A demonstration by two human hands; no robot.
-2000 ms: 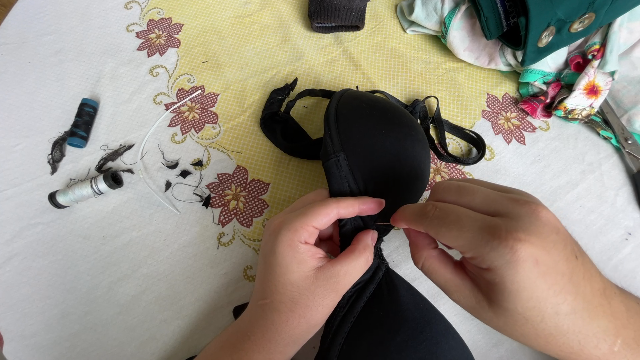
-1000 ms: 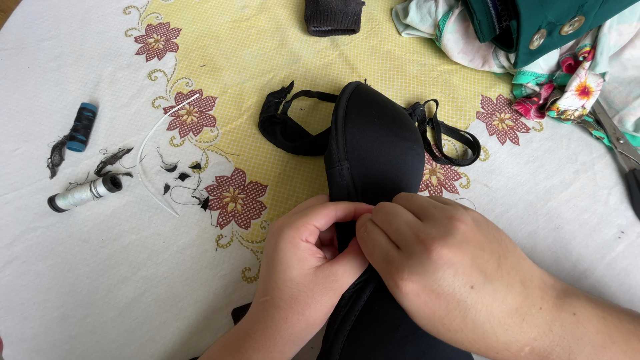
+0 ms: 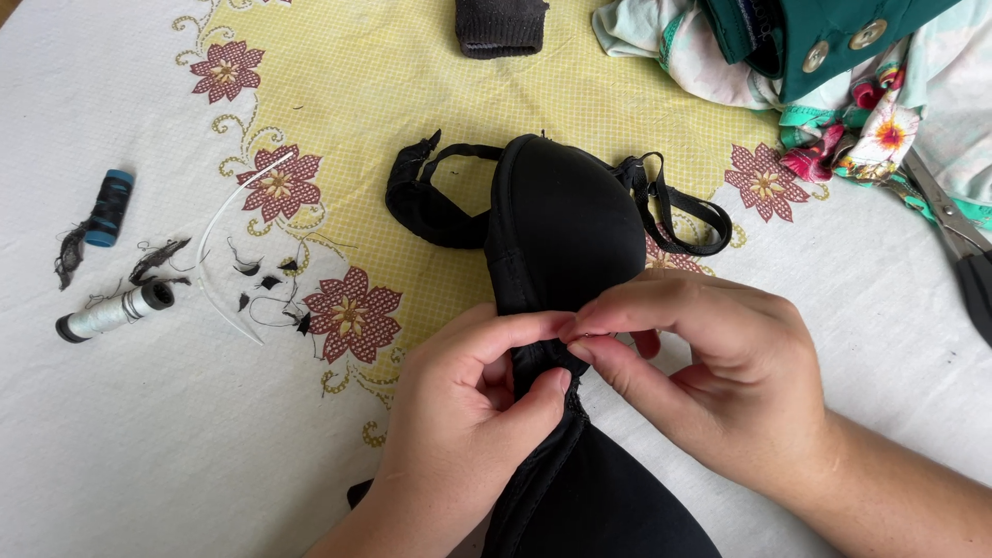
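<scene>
A black padded bra (image 3: 570, 225) lies across the tablecloth, its straps looped at the far end. My left hand (image 3: 480, 395) grips the bra's edge between the two cups, index finger on top and thumb nearer me. Just right of it, the thumb and index finger of my right hand (image 3: 690, 356) are pinched on a sewing needle, of which only a small glint shows. Their tips meet my left index fingertip over the black fabric. Most of the needle and any thread on it are hidden by the fingers.
To the left lie a dark thread spool (image 3: 110, 209), a white thread spool (image 3: 116, 311), a curved white plastic strip (image 3: 203, 256) and black scraps (image 3: 270, 282). A dark ribbed cuff (image 3: 501, 29) is at the far edge. Scissors (image 3: 949, 213) and folded clothes (image 3: 837, 46) lie right.
My right hand first closed in over the bra beside my left fingers, then drew back a little to the right, its fingertips still together. My left hand keeps its hold on the bra.
</scene>
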